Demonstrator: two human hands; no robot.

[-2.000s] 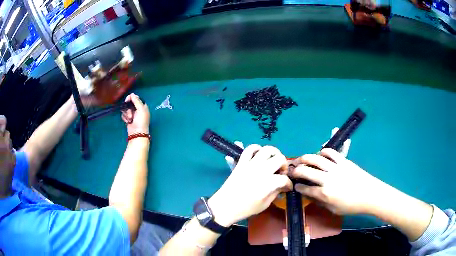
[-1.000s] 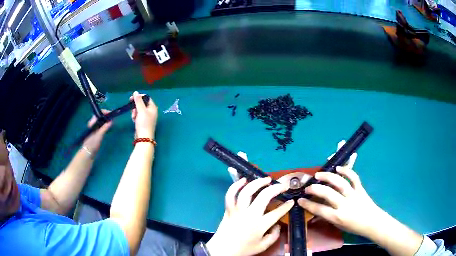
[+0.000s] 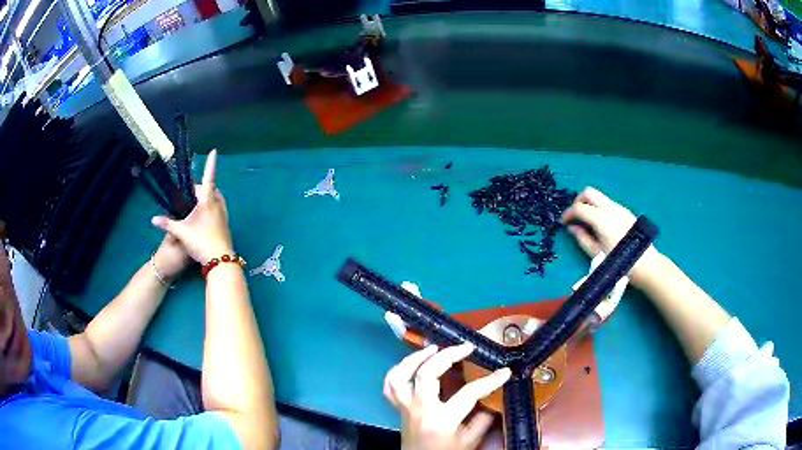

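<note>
A black three-armed frame (image 3: 409,308) lies on the orange-brown fixture (image 3: 576,400) in front of me, its lower arm cut off by the bottom edge. My left hand (image 3: 440,391) is at the frame's left side, fingertips touching near the centre hub; whether it holds a small piece I cannot tell. My right hand (image 3: 602,220) reaches past the right arm to the right edge of the pile of small black inserts (image 3: 519,198), fingers bent; whether it has picked one up I cannot tell. One small dark piece lies on the fixture plate right of the hub.
A person in blue at the left holds a black armed piece (image 3: 180,189). Two pale three-pointed pieces (image 3: 324,185) lie between us. An orange fixture with white blocks (image 3: 352,104) stands on the far dark strip. Another fixture (image 3: 763,79) is at the far right edge.
My right hand has left the hub and moved up to the pile. My left hand stays near the hub. The far fixtures have shifted right. A second three-pointed piece now lies near the neighbour's wrist.
</note>
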